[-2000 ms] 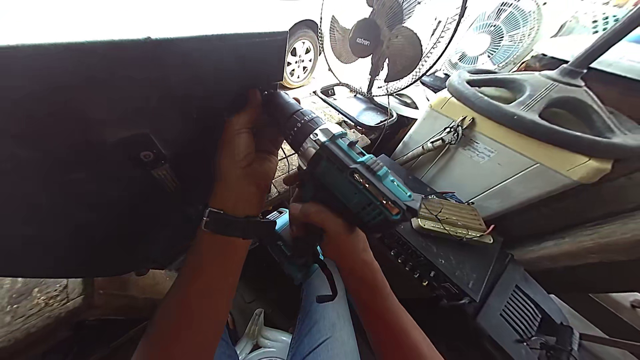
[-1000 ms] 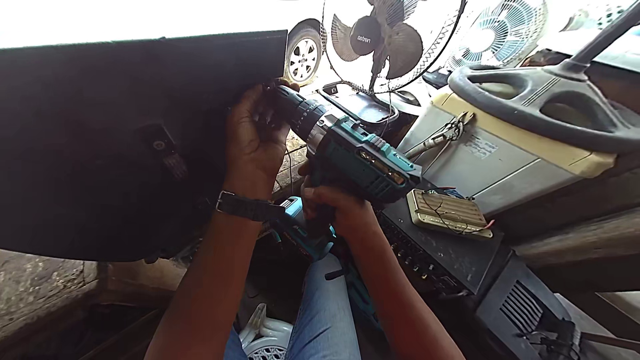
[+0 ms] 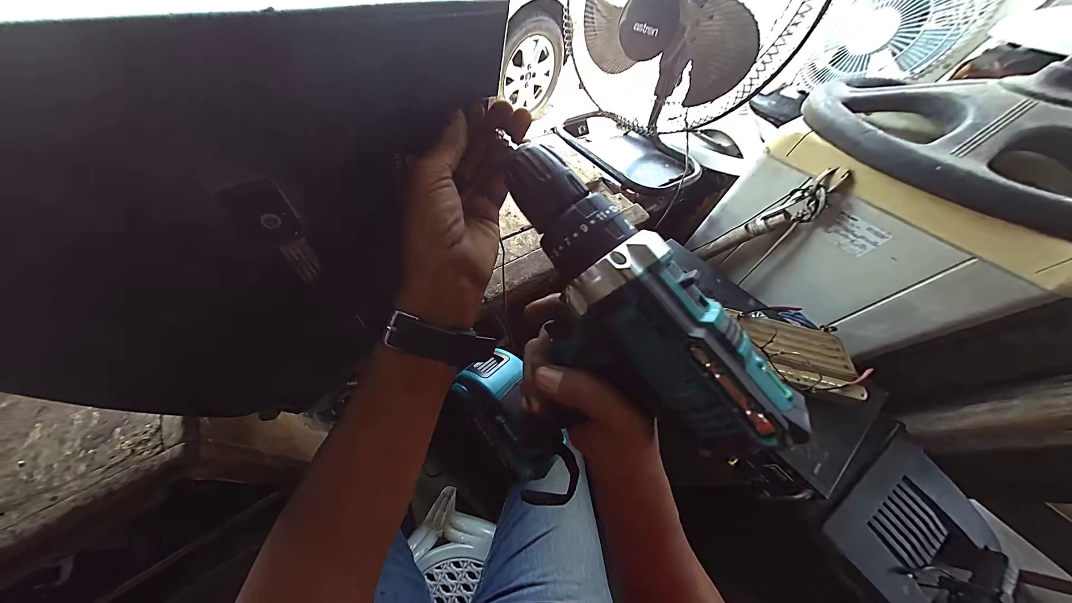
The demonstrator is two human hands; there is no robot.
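My right hand [image 3: 586, 385] grips the handle of a teal and black cordless drill [image 3: 670, 335], whose chuck [image 3: 544, 180] points up and left. Its battery base [image 3: 502, 402] hangs low between my forearms. My left hand [image 3: 461, 201], with a black watch strap at the wrist, is raised beside the tip of the chuck, its fingers curled around the front end. Whether those fingers pinch a bit or small part is too dark to tell. Close to the left hand, a large dark panel [image 3: 167, 209] with a small metal fitting [image 3: 270, 219] fills the left side.
An astron fan [image 3: 712, 50] and a second fan [image 3: 879, 33] stand behind. At right are a cream and grey casing [image 3: 863, 243] under a grey plastic base, a ribbed metal part [image 3: 796, 352] with wires, and a black vented box [image 3: 913, 519]. A white woven-pattern plastic seat [image 3: 452, 569] shows below.
My left hand stays by the chuck, its fingers shifting around the chuck's front. The drill remains in my right hand. The view has tilted slightly.
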